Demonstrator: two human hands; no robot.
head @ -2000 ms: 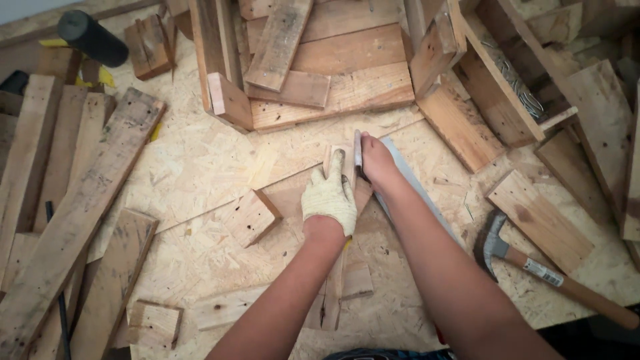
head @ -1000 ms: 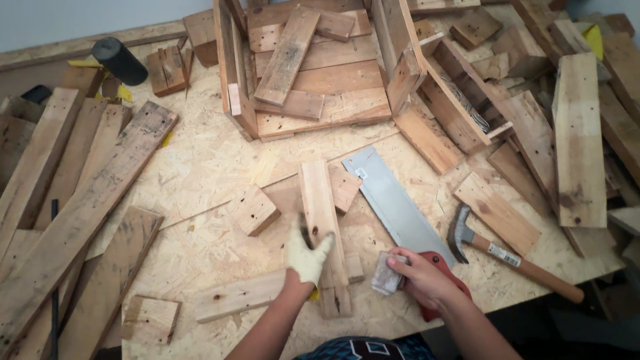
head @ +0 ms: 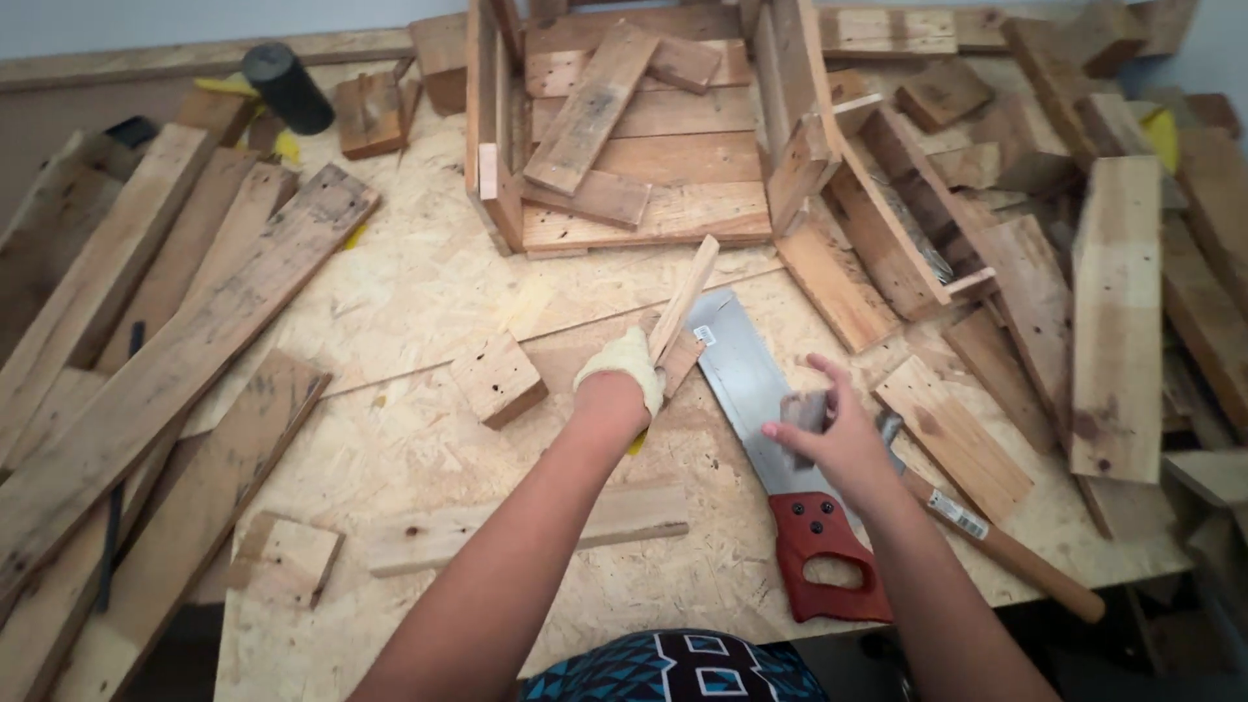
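Note:
My left hand (head: 624,375), in a cream work glove, grips a narrow wooden board (head: 682,302) tilted on its edge at the middle of the bench. My right hand (head: 834,429) is bare and holds a small greyish block (head: 804,424), blurred, above the blade of a handsaw (head: 736,375) with a red handle. Right of that hand lies a claw hammer (head: 1004,556), its head partly hidden by the hand. A short wood block (head: 499,378) sits left of the glove, and a flat wood strip (head: 624,517) lies nearer to me, partly under my left forearm.
An open wooden crate (head: 643,210) with loose boards inside stands at the back. Beside it is a narrow wooden box (head: 897,244) holding metal pieces. Long planks (head: 195,361) are piled at the left, more boards (head: 1116,322) at the right. A dark cylinder (head: 288,88) stands back left.
The board in my left hand lay broad face up a second ago and now stands tilted on edge. My right hand, with the small block, has moved from beside the saw handle to over the blade.

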